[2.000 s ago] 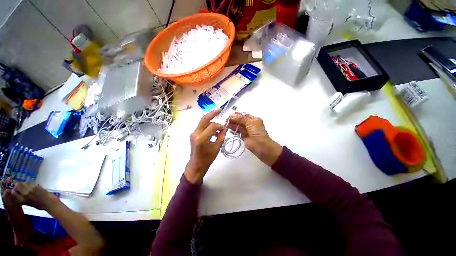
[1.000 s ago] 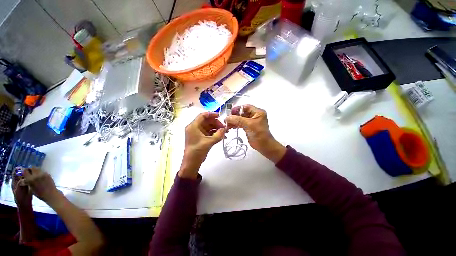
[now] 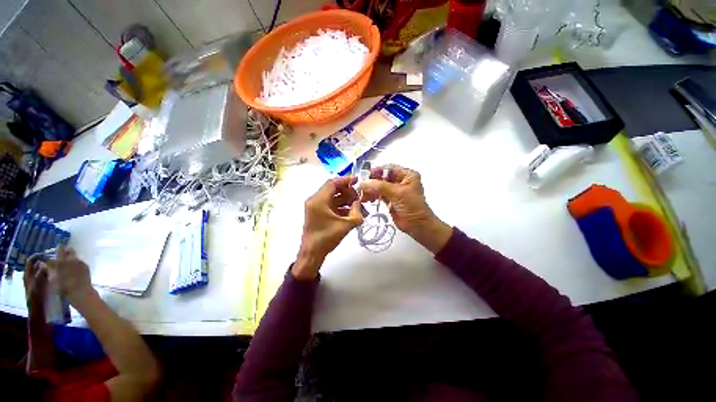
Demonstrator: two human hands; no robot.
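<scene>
A thin white cable [image 3: 377, 233] is coiled into small loops and hangs below my hands over the table. My left hand [image 3: 328, 219] pinches it at its upper left. My right hand [image 3: 405, 202] pinches it at the upper right, near a plug end. A small whitish piece shows between my fingertips; I cannot tell exactly what it is. Flat blue-and-white packages [image 3: 369, 133] lie just beyond my hands. An orange perforated basket [image 3: 245, 72] behind them holds a heap of short white strips.
Tangled white cables [image 3: 228, 177] lie left of the basket. Blue-edged boxes [image 3: 189, 251] and a person's hands [image 3: 64, 275] are at left. A clear bag [image 3: 465, 82], black open box [image 3: 567, 102], white cylinder [image 3: 559, 163] and orange-and-blue ring [image 3: 624, 229] are at right.
The cable loops have shifted slightly and hang below my fingertips. My hands stay close together on the cable. The neighbour's hands have moved and now hold a narrow pale thing.
</scene>
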